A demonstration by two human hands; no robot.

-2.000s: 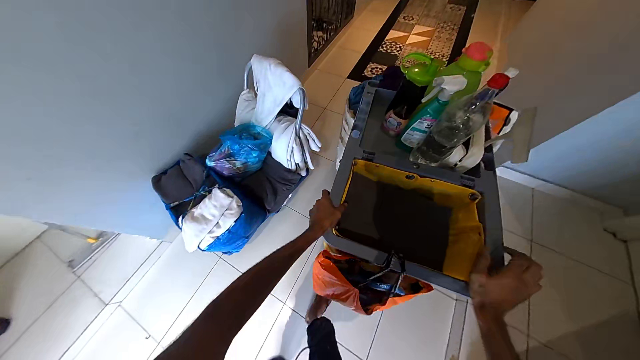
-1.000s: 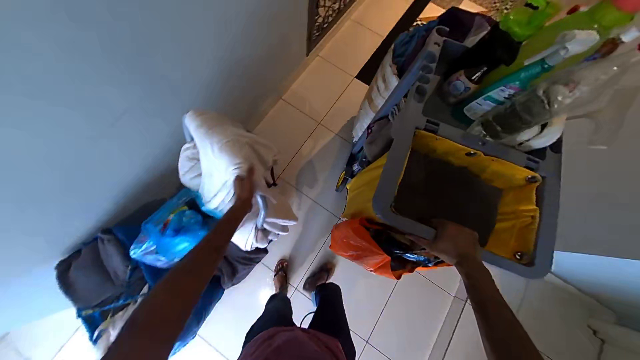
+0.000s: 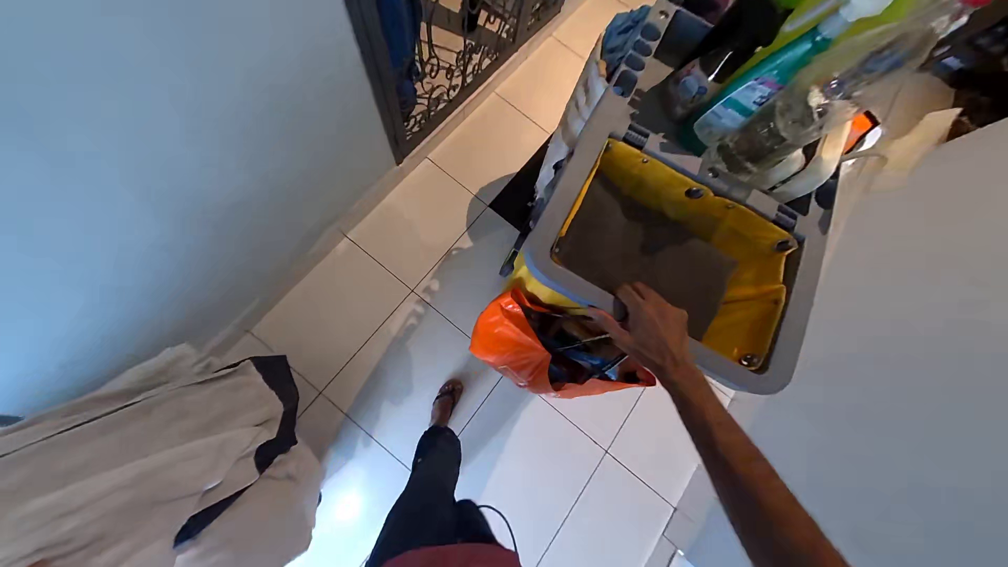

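Observation:
My right hand (image 3: pixel 652 329) grips the near rim of a grey plastic cleaning cart (image 3: pixel 768 382), its fingers curled over the edge. Inside that frame hangs a yellow bag (image 3: pixel 752 295) with a dark interior. Below my right hand, an orange plastic bag (image 3: pixel 512 339) hangs against the cart's side, with dark items in it. A large beige cloth with dark trim (image 3: pixel 150 449) fills the lower left, close to the camera. My left hand cannot be made out there; it is hidden or beyond the frame.
A green spray bottle (image 3: pixel 736 114) and a clear plastic bottle (image 3: pixel 756 142) lie leaning on the cart's tray. A wall runs along the left, with an ornamental metal gate (image 3: pixel 465 59) beyond it. My sandalled foot (image 3: pixel 446 400) is on the tiled floor (image 3: pixel 370 346).
My left hand was on the pale cloth by the wall and is out of sight now. The cloth appears raised towards the camera. My right hand stays on the cart's rim. The view has turned.

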